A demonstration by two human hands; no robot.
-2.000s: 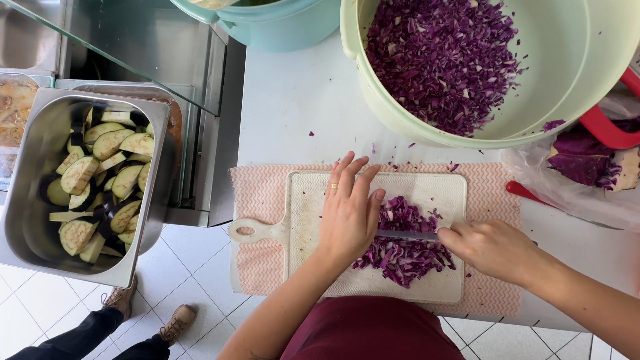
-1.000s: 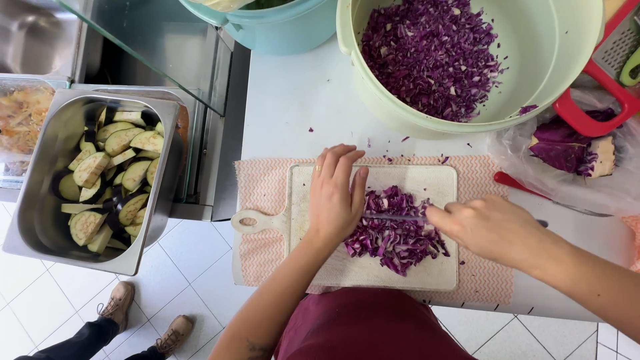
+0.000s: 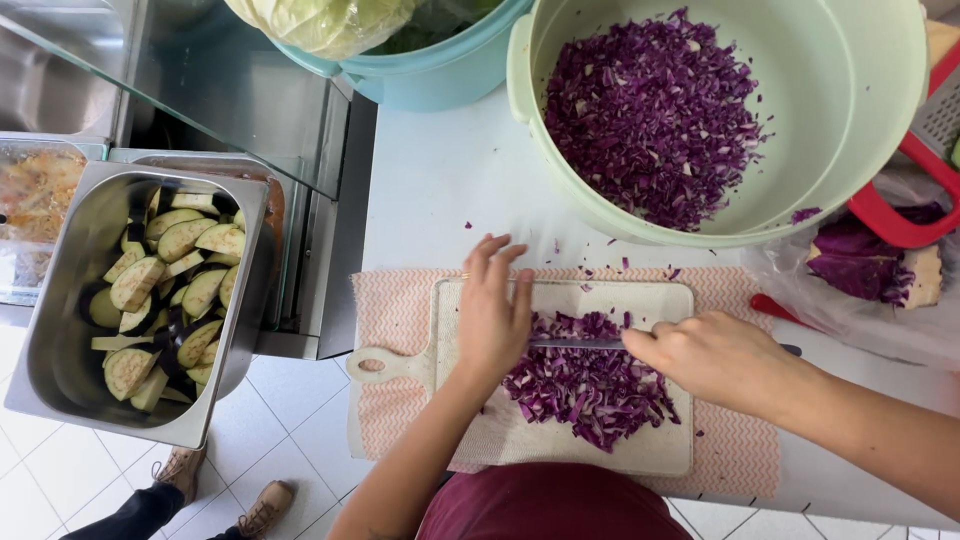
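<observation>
A white cutting board [image 3: 480, 442] with a handle lies on a zigzag-patterned cloth [image 3: 739, 450]. Chopped purple cabbage [image 3: 600, 397] is heaped on it. My right hand [image 3: 705, 360] grips a kitchen knife [image 3: 577, 343] by its handle, the blade lying across the heap. At the blade's far end, my left hand [image 3: 495, 307] is raised with fingers apart, beside the cabbage; whether it touches the blade is hidden. Above the board stands a pale green tub [image 3: 810, 142] holding finely chopped purple cabbage [image 3: 652, 120].
A steel pan [image 3: 56, 360] of eggplant pieces [image 3: 199, 292] is at left, by a glass-edged counter. A blue tub [image 3: 442, 71] with bagged cabbage [image 3: 322, 22] stands at the top. At right are a purple cabbage piece [image 3: 855, 255] on plastic and a red handle [image 3: 784, 309]. Another person's shoes [image 3: 266, 510] show below.
My right hand stays on the knife, whose blade still lies across the cabbage. The fingers of my left hand are spread wider than one second ago.
</observation>
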